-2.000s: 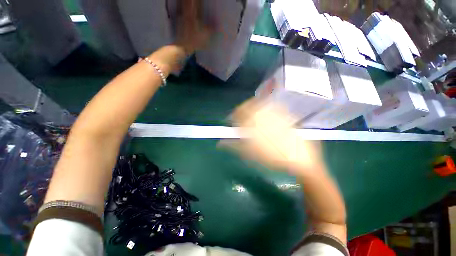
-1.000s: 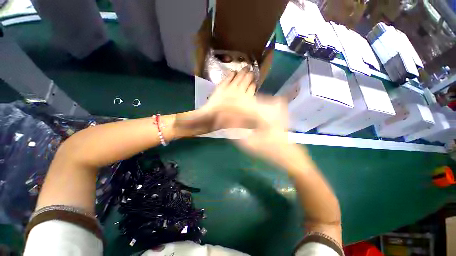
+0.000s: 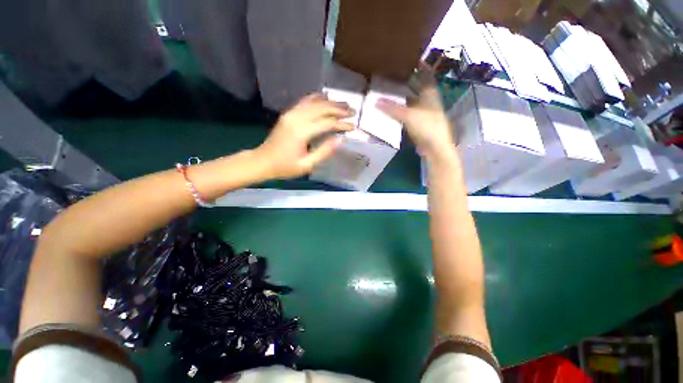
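A white retail box (image 3: 352,161) stands upright in front of me, just beyond the white strip. Its two side flaps are folded in over the mouth, and a tall brown-lined lid flap (image 3: 382,34) stands up behind them. My left hand (image 3: 307,136) lies at the left flap, fingers spread and pressing on it. My right hand (image 3: 423,120) is at the right flap, its thumb on the flap and its fingers blurred near the lid. The product inside is hidden. A loose pile of black USB cables (image 3: 232,307) lies near my body at the left.
Closed white boxes (image 3: 509,135) stand in a row at right. Tall grey-looking boxes (image 3: 288,52) stand at far left. A clear bag of cables (image 3: 30,224) is at left. Leaflet stacks (image 3: 517,60) lie on the far side. An orange tape roll (image 3: 666,250) sits at far right.
The box's side flaps have been folded inward over the product, which showed a second ago. My hands have moved apart, one to each flap. Two seconds ago, my left hand was among the far boxes.
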